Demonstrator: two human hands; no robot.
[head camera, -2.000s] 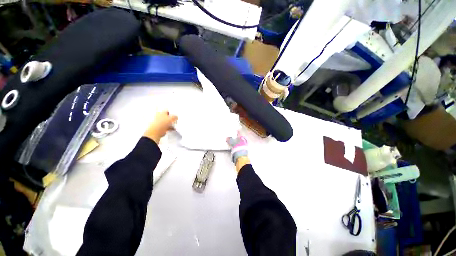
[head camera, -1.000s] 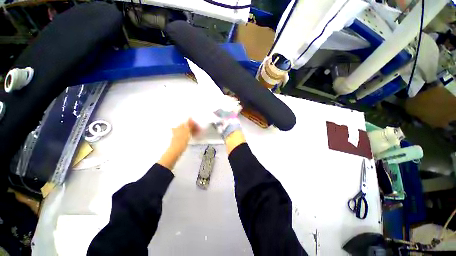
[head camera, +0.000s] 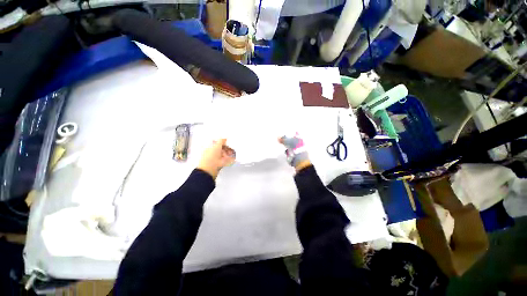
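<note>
A thin white piece (head camera: 254, 141) lies between my hands, faint against the white table (head camera: 248, 214); its lower edge shows as a faint line. My bare left hand (head camera: 217, 156) has its fingertips on the left end of it. My right hand (head camera: 294, 149), in a pink and grey-white glove, pinches the right end. A grey mottled oblong weight (head camera: 181, 142) lies left of my left hand. Scissors (head camera: 337, 143) with dark handles lie right of my right hand, blades pointing away.
A black padded arm (head camera: 185, 49) stands over the table's back. A maroon pad (head camera: 323, 95) lies at the back right. An iron (head camera: 353, 182) is at the right edge. White rings (head camera: 66, 130) and crumpled white material (head camera: 86, 231) are left. A carton (head camera: 456, 231) stands beyond the right edge.
The view has swung right and down. My hands have moved apart from being close together, and the white piece now spans between them, away from the padded arm. The iron has come further into view.
</note>
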